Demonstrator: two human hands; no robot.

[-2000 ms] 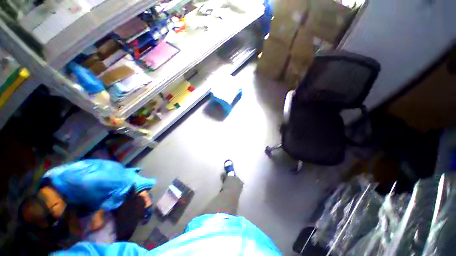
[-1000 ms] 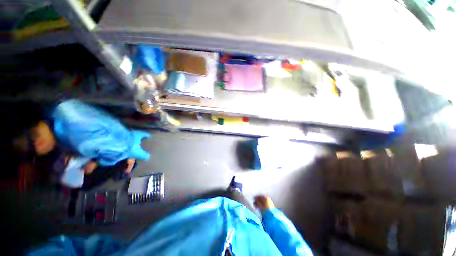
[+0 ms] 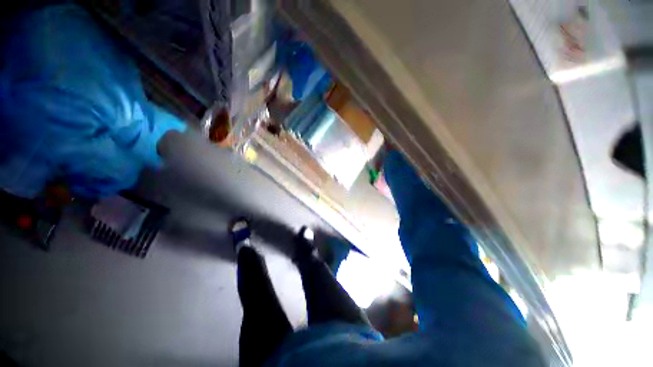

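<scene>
My right arm in its blue sleeve reaches up across the rack to the lower shelf level. Its far end is at the edge of the upper shelf (image 3: pixel 458 129), and my right hand is hidden there. On the level below lie a brown folder or card (image 3: pixel 351 111), white papers (image 3: pixel 344 154) and a bright blue item (image 3: pixel 302 68). A sliver of pink shows beside the sleeve end. My left hand is out of the picture.
Another person in a blue smock (image 3: pixel 71 107) is close at the upper left. A slotted dark tray with a pale sheet (image 3: pixel 122 218) lies on the grey floor (image 3: pixel 193 287). My feet stand beside the rack's bottom shelf edge. A blurred brown shape (image 3: pixel 397 312) is low beside my arm.
The view has turned and come closer to the rack. My right hand, seen low over the floor before, is now out of sight, with the arm stretched to the shelf.
</scene>
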